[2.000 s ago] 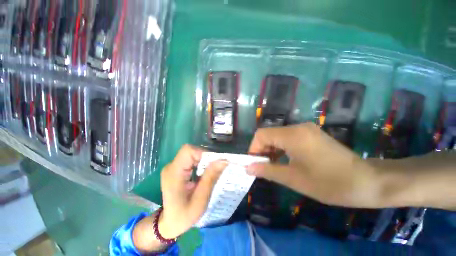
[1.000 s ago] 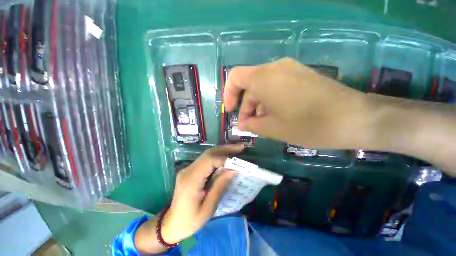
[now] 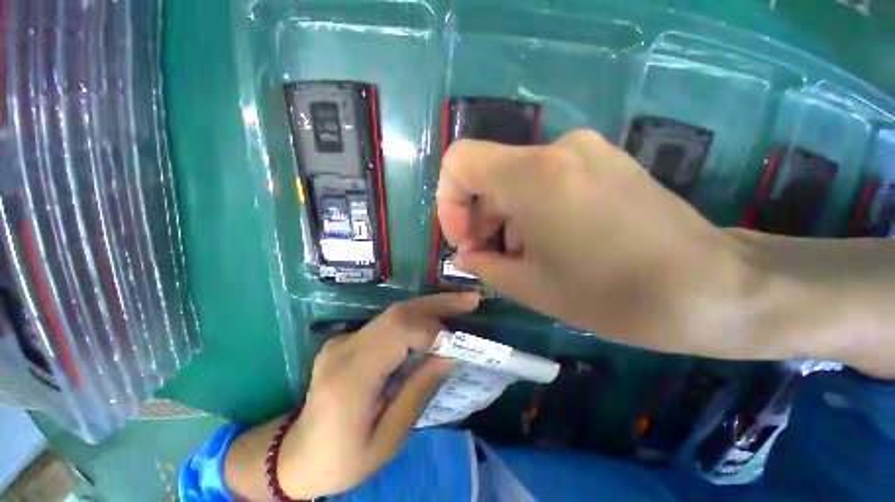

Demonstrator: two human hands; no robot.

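Observation:
My left hand [image 3: 368, 392] holds a white printed label strip [image 3: 471, 377] between thumb and fingers; its index fingertip reaches the lower end of the second phone. My right hand [image 3: 579, 235] is over that phone [image 3: 491, 118], thumb and index finger closed at its lower part, where a bit of white label shows at the fingertips. The hand hides most of the phone. The first phone [image 3: 339, 176] lies in its pocket at the left, back open, with a white label low inside.
The clear blister tray [image 3: 260, 176] holds more phones, such as one [image 3: 670, 152] in the back row, and dark ones in the front row. A stack of clear trays [image 3: 108, 196] stands at the left. Blue clothing [image 3: 589, 480] is at the bottom edge.
My right hand has moved from the strip to the second phone. My left hand still holds the strip, now bent at its end. The view has shifted closer and rightward, so the tray stack moved left.

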